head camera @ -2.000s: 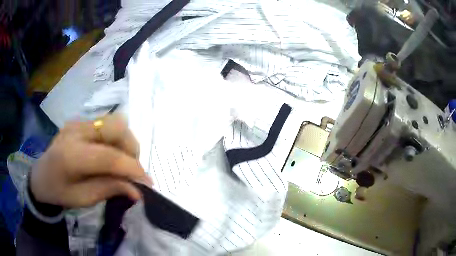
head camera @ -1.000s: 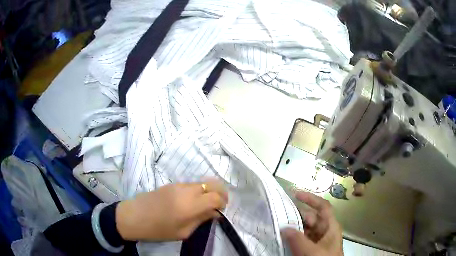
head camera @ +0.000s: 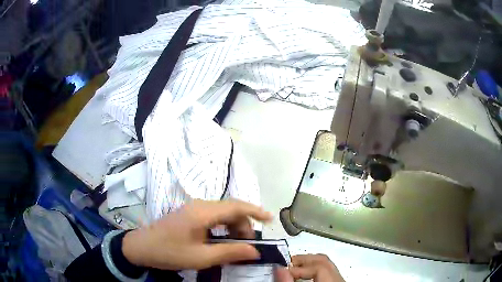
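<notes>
The white striped garment (head camera: 184,160) hangs towards me over the table's front left. Its dark trim (head camera: 269,254) lies flat at the bottom centre, with a thin white edge along it. My left hand (head camera: 190,234) is on the trim, thumb on its dark face and index finger stretched out above it; the other fingers are partly hidden. My right hand (head camera: 314,269), cut off by the bottom edge, pinches the trim's right end between thumb and fingers. The needle area (head camera: 352,171) stands up and to the right, apart from the cloth.
The sewing machine head (head camera: 380,104) and its brownish bed (head camera: 396,220) fill the right. More striped cloth with a long dark band (head camera: 165,71) covers the back. White scraps (head camera: 126,184) lie at the left table edge. A blue tub (head camera: 49,206) is below left.
Both hands are now close together at the bottom, with the dark trim spread flat between them. The right hand has moved down and left onto the trim. The view has shifted, and the machine appears turned.
</notes>
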